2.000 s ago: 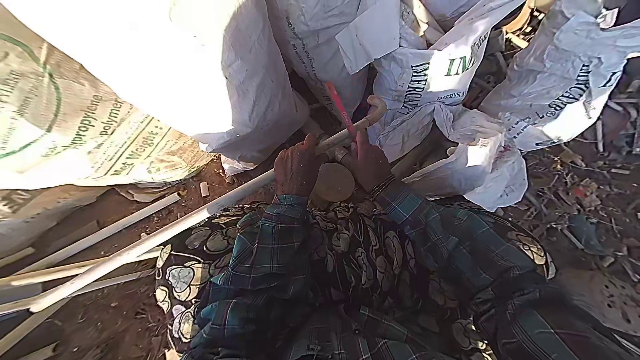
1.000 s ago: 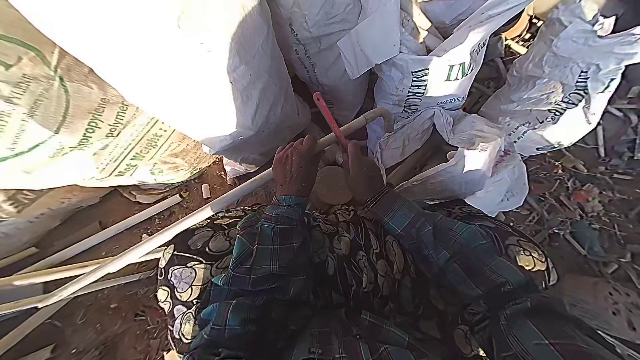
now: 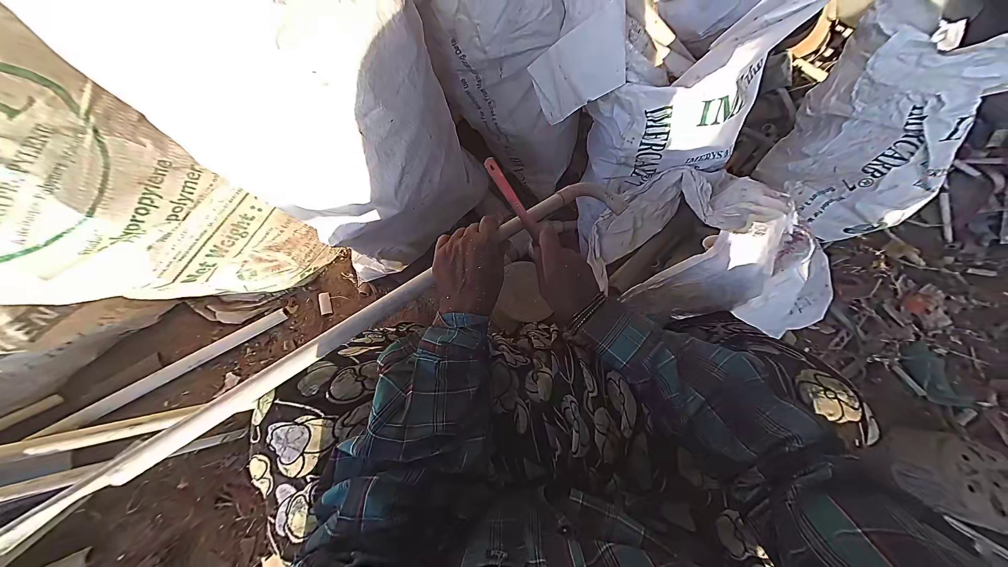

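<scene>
A long pale plastic pipe point(image 3: 315, 350) runs from the lower left up to a hooked end point(image 3: 587, 191) near the middle. My left hand point(image 3: 468, 268) grips it a little below that bend. In my right hand point(image 3: 563, 276) is a red strip-like tool point(image 3: 508, 193), perhaps a hacksaw blade, which crosses the pipe just past my left hand. Its lower end is hidden by my fingers. Between and below my hands a round, flat-topped block point(image 3: 521, 290) stands on the ground, partly covered by the patterned cloth on my lap.
Large white woven sacks point(image 3: 409, 142) stand in front, and a printed sack point(image 3: 157, 197) fills the left. More pipes point(image 3: 169, 366) lie on the soil at the left. A crumpled plastic bag point(image 3: 756, 260) rests right of my hands. Scraps point(image 3: 921, 315) litter the ground at the right.
The red tool has shifted back and forth across the pipe with my right hand. The hooked end of the pipe has turned between frames. My left hand has stayed on the pipe.
</scene>
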